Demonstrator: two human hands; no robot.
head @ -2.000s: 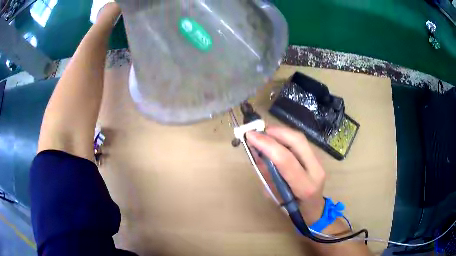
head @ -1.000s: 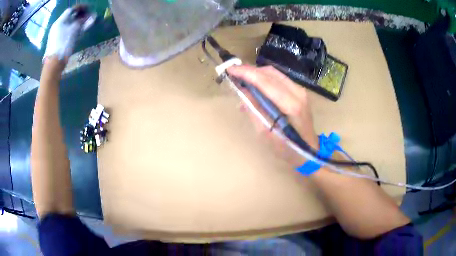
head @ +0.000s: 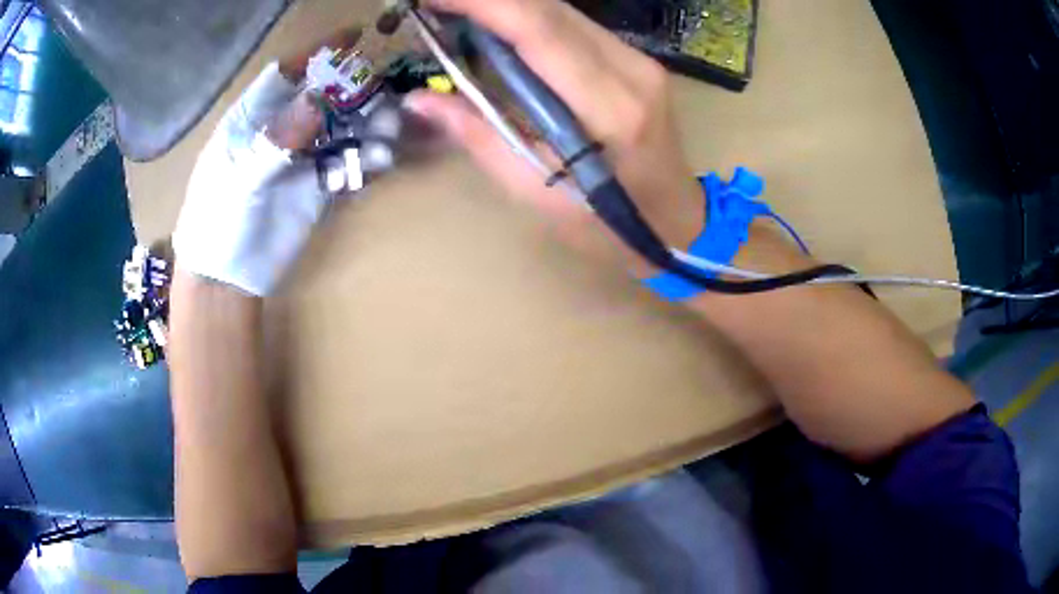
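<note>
My left hand [head: 261, 186], in a white glove with bare fingertips, holds a small assembly [head: 344, 79] at the upper left of the cardboard. The assembly shows white blocks, dark parts and a yellow piece; it is blurred. My right hand [head: 581, 104] holds the soldering iron [head: 537, 102], a dark pen-like handle with a thin silvery tube along it. The iron's front lies at the top edge of the picture, and its tip cannot be made out. My right fingertips are close to the assembly; whether they touch it I cannot tell.
The grey fume hood [head: 163, 58] is at the upper left. The iron stand's yellow cleaner tray [head: 711, 37] is at the top, right of centre. A cluster of small assemblies [head: 144, 308] lies on the green bench at the left. The iron's cable runs off right over the tan cardboard [head: 488, 383].
My left hand has come from the far upper left onto the cardboard with an assembly now visible in it. My right hand, still holding the iron, is closer to it. The view has shifted.
</note>
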